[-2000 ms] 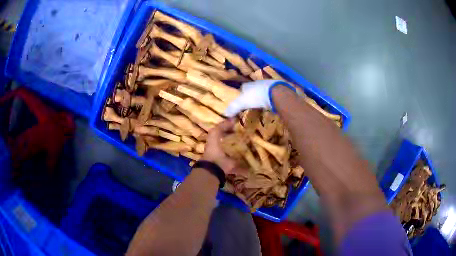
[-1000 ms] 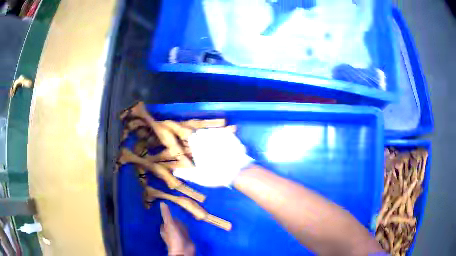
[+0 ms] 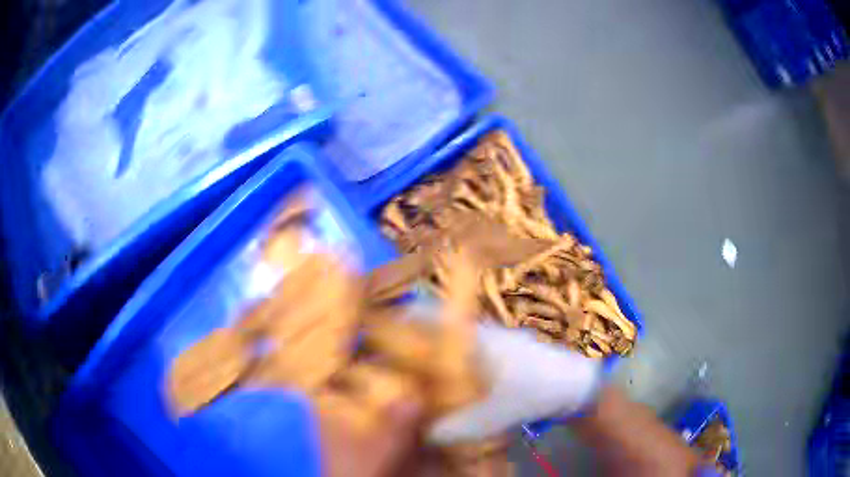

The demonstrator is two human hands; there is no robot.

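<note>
A blurred bundle of tan figurine legs (image 3: 312, 321) is held up close to the camera, over the near blue crate (image 3: 200, 224). My right hand (image 3: 527, 382), in a white glove, is at the right side of the bundle and grips it. My left hand (image 3: 368, 433), bare and blurred at the bottom edge, holds the bundle from below; its fingers are not clear. Leg ends and soles point to the left. The bundle hides much of the near crate's inside.
A crate heaped with tan legs (image 3: 559, 289) stands just beyond my right hand. Blue crates with pale sheets (image 3: 168, 121) stand at the upper left. Grey floor (image 3: 671, 186) lies to the right. A small crate (image 3: 713, 438) shows at the lower right.
The view has swung from the tabletop side towards the heaped crate. The legs by my gloved hand, low in the blue crate one second ago, are now a raised bundle between both hands.
</note>
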